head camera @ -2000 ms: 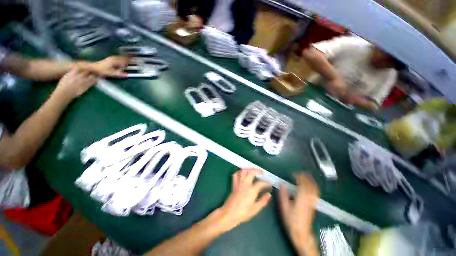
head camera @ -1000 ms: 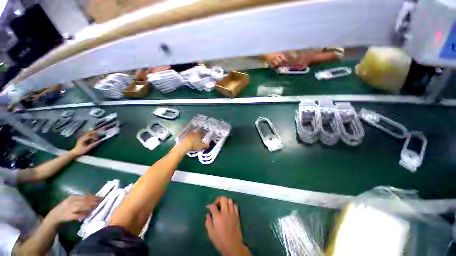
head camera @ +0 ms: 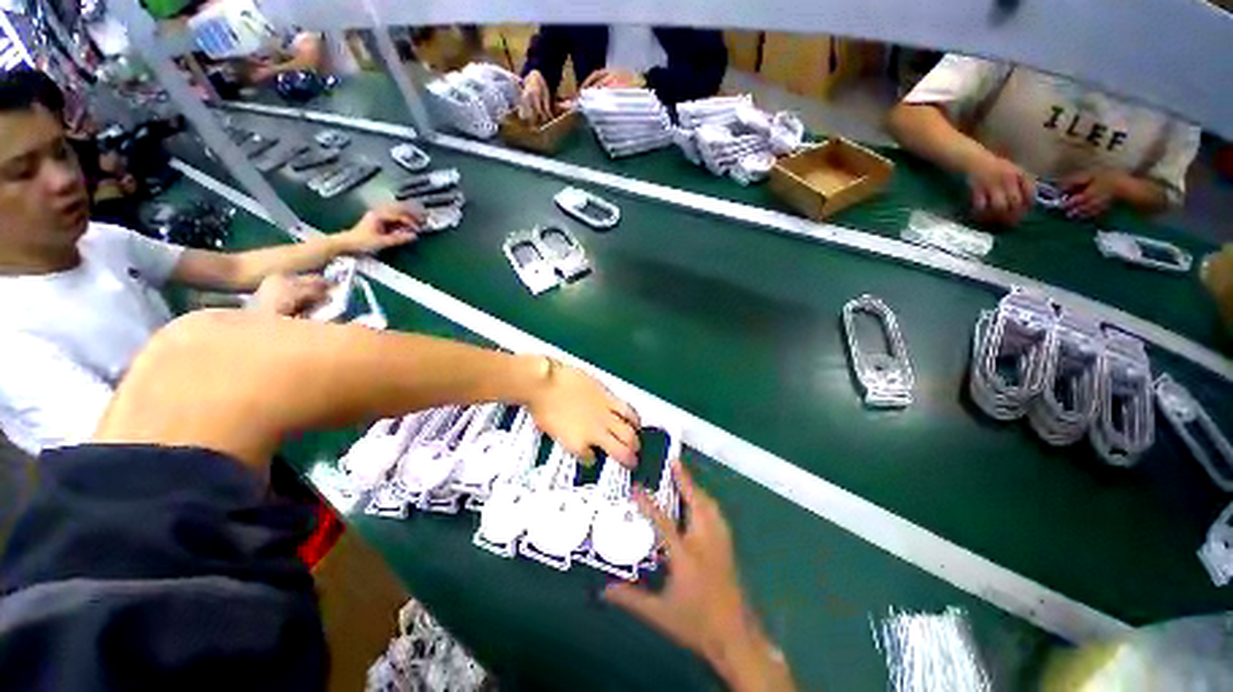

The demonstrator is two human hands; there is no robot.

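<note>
A group of stacked white plastic frames [head camera: 557,521] lies on the green bench in front of me, round disc ends towards me. My left hand [head camera: 590,416] reaches in from the left, its fingers on the loop ends of this group. My right hand [head camera: 696,568] is at the group's right side, fingers apart, fingertips at the rightmost frame's edge; whether they press on it is hard to tell. More overlapping white frames [head camera: 430,457] lie directly left, partly hidden by my left forearm.
A white edge strip [head camera: 798,493] divides bench and belt. On the belt are a single frame [head camera: 879,354], a pair [head camera: 546,257] and a stacked group [head camera: 1061,379]. Thin white strips [head camera: 933,652] lie right. A person [head camera: 95,291] works at left; others sit opposite near an open carton tray [head camera: 830,176].
My left hand has come back from the belt to the bench frames. The frame group it touched on the belt is gone from there. My right hand has moved up beside the bench group.
</note>
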